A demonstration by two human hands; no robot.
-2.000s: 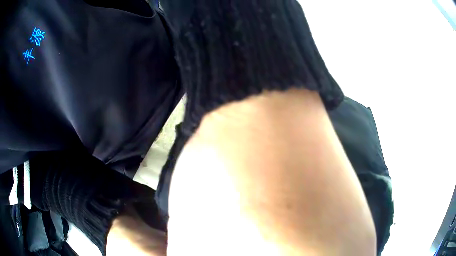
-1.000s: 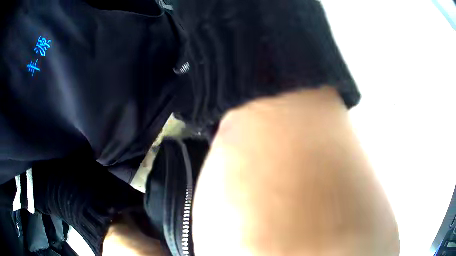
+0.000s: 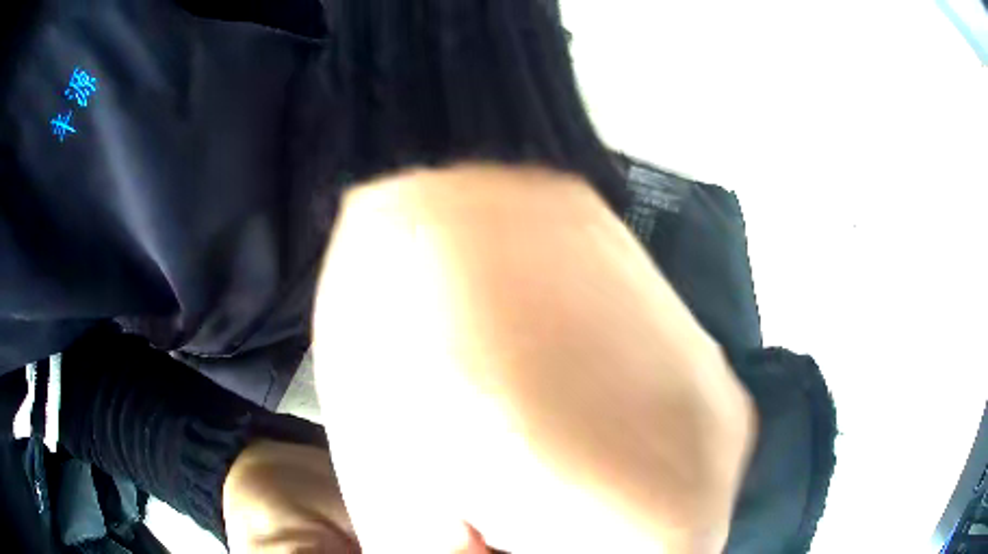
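My left hand (image 3: 531,357) and wrist fill the middle, close to the camera, blurred and partly glaring white; its fingers are hidden or cut off at the bottom edge. Black bag cloth (image 3: 704,249) shows beyond it on the right, with a faint grey ribbed patch near my cuff and a rounded black lobe (image 3: 785,433) lower down. My right hand (image 3: 284,492) is at the lower left, its fingers hidden behind the left hand or cut off. A small fingertip shows at the bottom edge; whose hand it belongs to is unclear. What either hand grips is hidden.
A glaring white tabletop (image 3: 878,271) lies on the right, its curved edge at the far lower right. My dark jacket (image 3: 163,184) with blue characters fills the upper left. Dark items (image 3: 81,503) with white strips above them are at the lower left.
My left hand has moved left from a second ago. The zip teeth seen then are hidden, and the black bag cloth and rounded lobe now show on the right.
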